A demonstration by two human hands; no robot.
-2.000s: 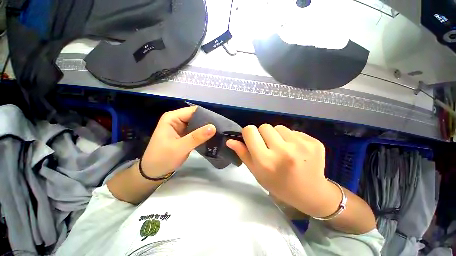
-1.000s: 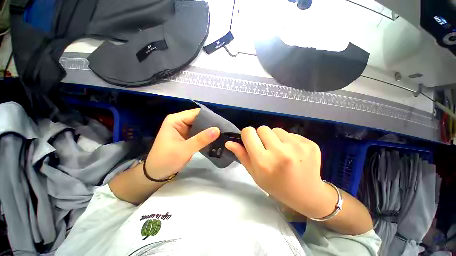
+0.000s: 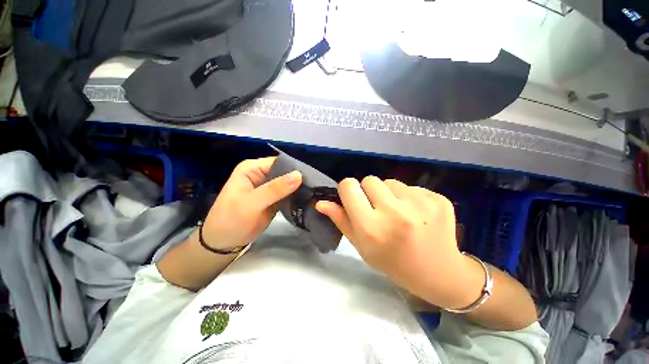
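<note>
My left hand (image 3: 245,206) pinches a small dark grey facing piece (image 3: 302,186) between thumb and fingers, in front of my chest below the table edge. A black woven label (image 3: 298,213) with pale lettering lies on the piece. My right hand (image 3: 398,231) is closed around a slim black tool (image 3: 325,193), its tip at the cloth beside the label; most of it is hidden in the fist. I cannot tell whether the tip is under the label's stitches.
The white table (image 3: 341,96) has a ruler edge. On it are stacked curved pieces with a label (image 3: 212,70), a loose label (image 3: 308,55) and a curved dark piece (image 3: 448,89). Grey cloth (image 3: 107,242) hangs at left. A blue crate (image 3: 518,227) holds a tied grey bundle (image 3: 580,266).
The held piece has tilted and bent, its lower end hanging slightly lower, so the label shows at a steeper angle. Both hands keep nearly the same place and grip.
</note>
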